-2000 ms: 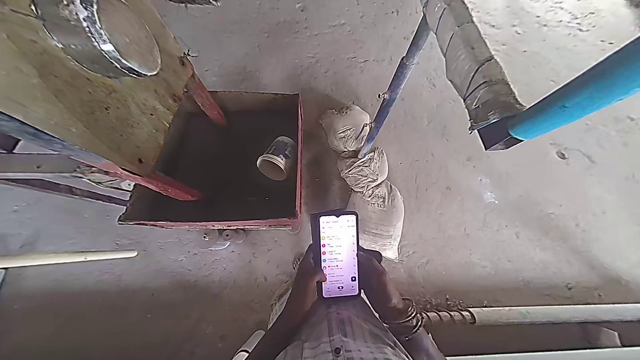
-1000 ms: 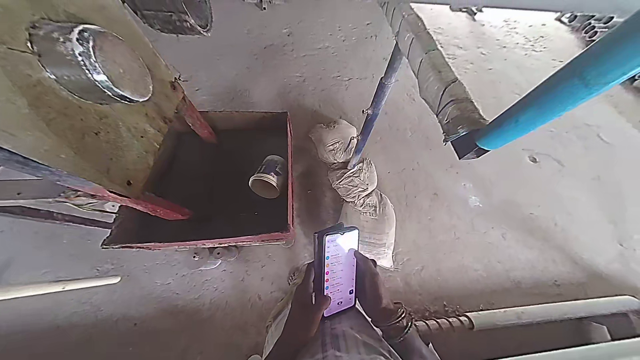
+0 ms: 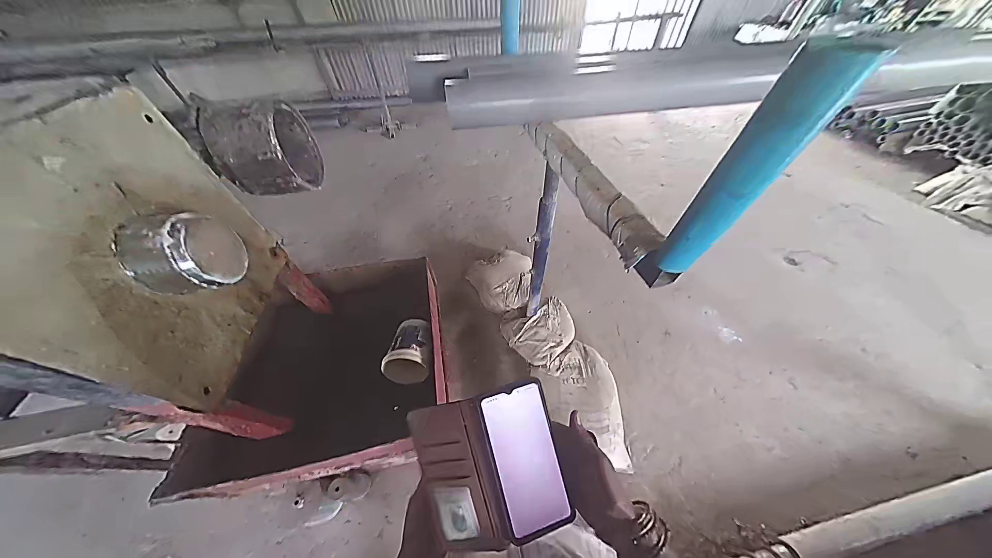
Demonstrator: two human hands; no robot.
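Observation:
A smartphone (image 3: 527, 465) with a bright, blank-looking screen sits in a brown wallet-style case (image 3: 446, 465), whose cover is folded out to the left. My left hand (image 3: 418, 515) holds the case from below and behind on the left, mostly hidden by it. At the phone's right edge is my right hand (image 3: 593, 484), its thumb raised beside the screen and bangles on the wrist. Whether the right fingers grip the phone's back is hidden. Beyond the phone, a plastic bucket (image 3: 407, 353) lies on its side in a dark, red-edged metal tray (image 3: 435, 333).
Filled sacks (image 3: 581, 387) lie around the foot of a blue metal post (image 3: 544, 240). A wrapped beam (image 3: 597, 194) meets a thick blue pipe (image 3: 744, 163). A metal plate with a round hub (image 3: 186, 252) stands at left. A pale pipe (image 3: 891, 511) runs along the lower right.
The case cover, behind or beside the phone before, now lies spread out to the left. The screen showed a list earlier and now looks blank. The view has tilted up.

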